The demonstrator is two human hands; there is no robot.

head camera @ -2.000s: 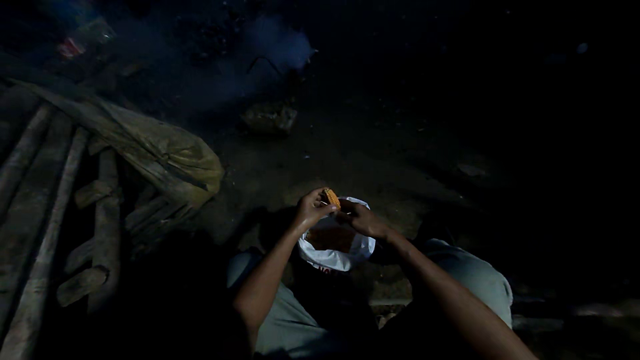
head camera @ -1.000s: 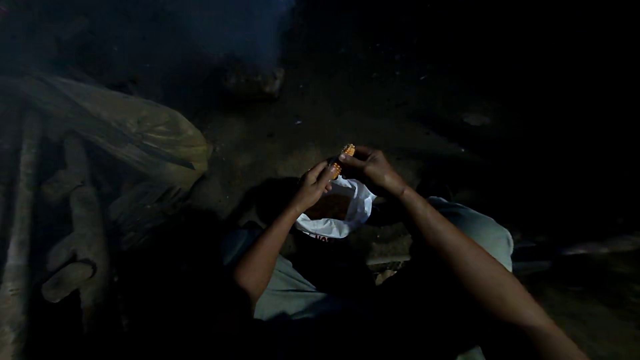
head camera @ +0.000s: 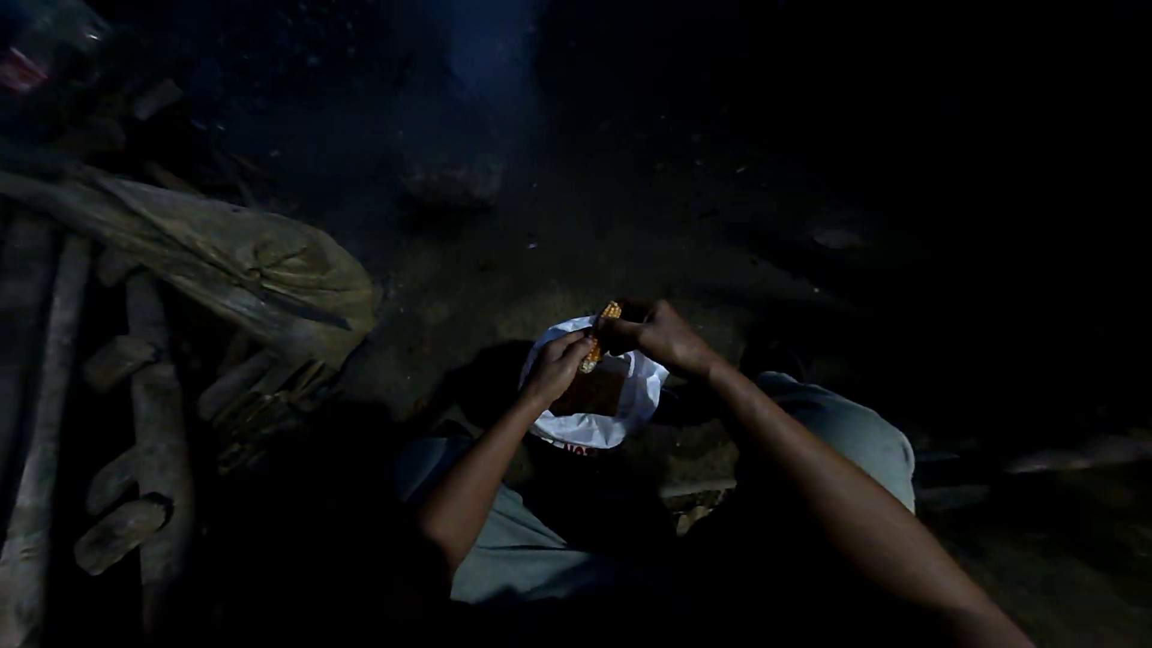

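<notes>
My left hand grips an ear of dried corn by its lower part, above the left side of an open white plastic sack. The cob is orange-yellow and tilted, its upper end toward the right. Against its upper part lie the fingers of my right hand; whether they grip it or only press on it is hard to tell in the dark. Inside the sack, which has a rolled-down rim and red writing, is a brownish mass too dim to make out. The sack sits between my knees.
Rough logs and cut wood pieces lie at the left, with a crumpled, dirty sheet over part of them. A stone-like block rests on the dark ground ahead, with smoke near it. A pale flat object lies farther right.
One second ago my hands were apart, with a yellow-orange piece at each; now both are together at one cob over the sack. The view has shifted somewhat.
</notes>
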